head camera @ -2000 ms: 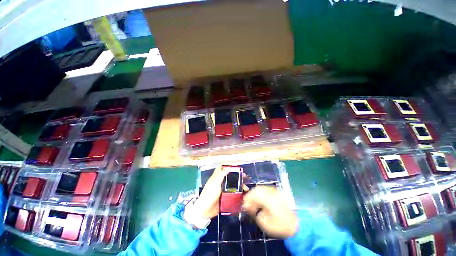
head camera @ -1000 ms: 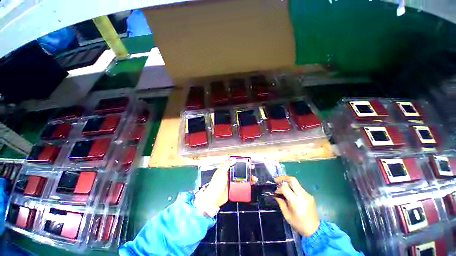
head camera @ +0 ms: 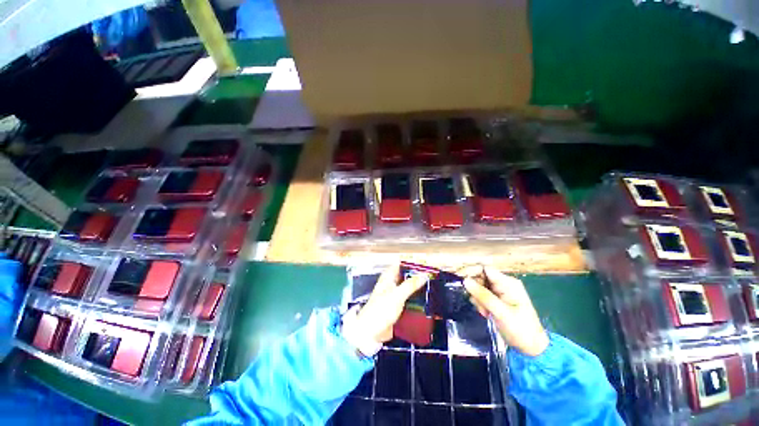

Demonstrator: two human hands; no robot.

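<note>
My left hand (head camera: pixel 384 306) holds a red device housing (head camera: pixel 414 327) over the panel tray, tilted, its red lower part towards me. My right hand (head camera: pixel 509 309) grips a black screen panel (head camera: pixel 450 297) by its right side. The panel is beside and partly over the upper half of the housing, whose screen window is mostly hidden. I cannot tell whether they touch. The clear panel tray (head camera: pixel 410 375) with black panels lies below both hands. Whether a tool is at my right fingertips is too small to tell.
A unit tray (head camera: pixel 366 243) of red units stands on a pale board (head camera: pixel 293 226), a cardboard sheet (head camera: pixel 408 54) upright behind it. The left tray stack (head camera: pixel 179 243) holds red units with black screens. The right tray stack (head camera: pixel 634 304) holds units with pale frames.
My right hand has moved from the tray's right side to the housing, now with a black panel. The housing has tilted in my left hand. The view has shifted slightly.
</note>
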